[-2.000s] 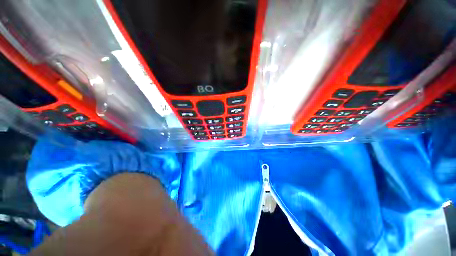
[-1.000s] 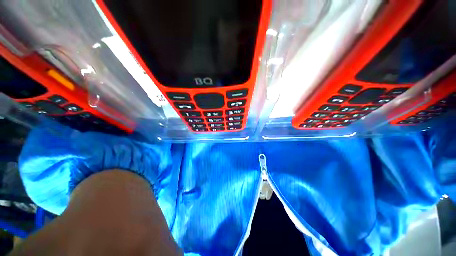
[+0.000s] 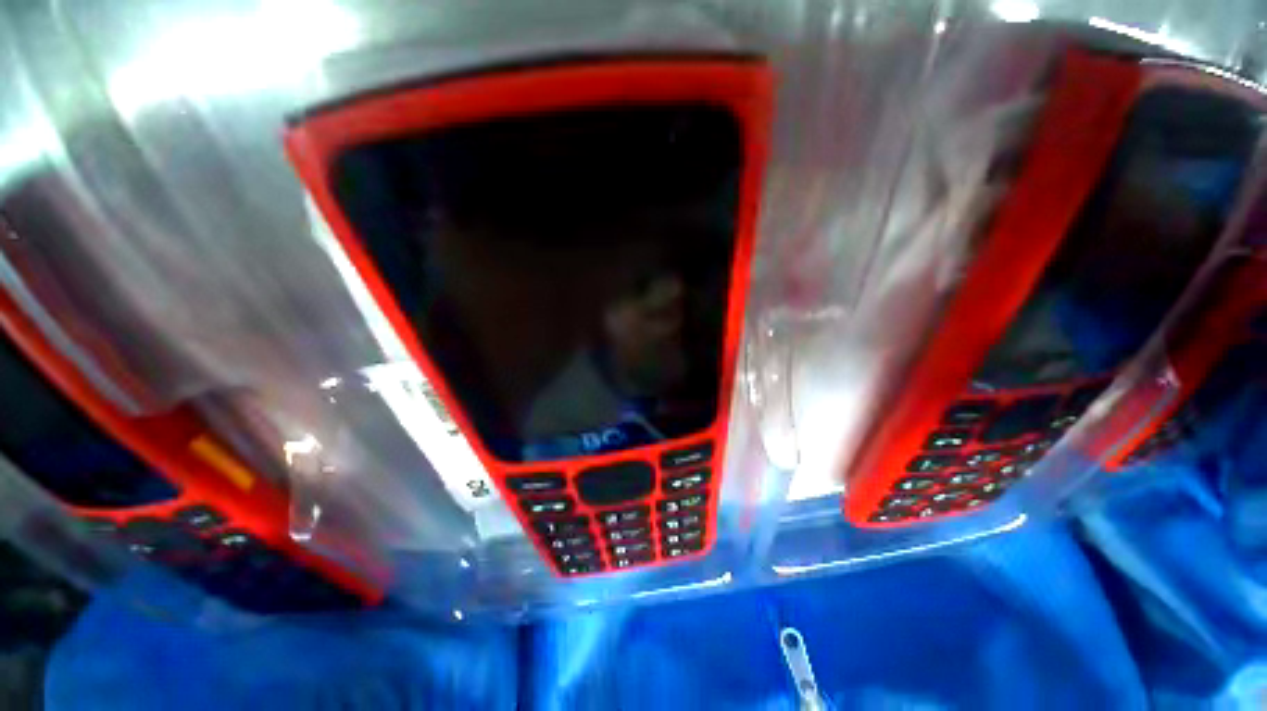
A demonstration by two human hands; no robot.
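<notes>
A red phone (image 3: 542, 278) with a black screen and keypad stands very near the camera, tilted in a pocket of the clear plastic tray (image 3: 820, 333). A second red phone (image 3: 1014, 306) is in the pocket to its right, seen partly edge-on. Another red phone (image 3: 181, 472) is at the left, and part of one more shows at the right edge. A white label (image 3: 428, 428) shows behind the middle phone's left edge. Neither of my hands is in view.
My blue smock (image 3: 945, 625) with its zip pull (image 3: 796, 660) fills the bottom, right below the tray's near edge. Shiny, blurred clear plastic (image 3: 181, 84) fills the top.
The phones and tray have shifted down in the picture, so the middle phone's top edge now shows. The bare forearm at the lower left has gone out of view.
</notes>
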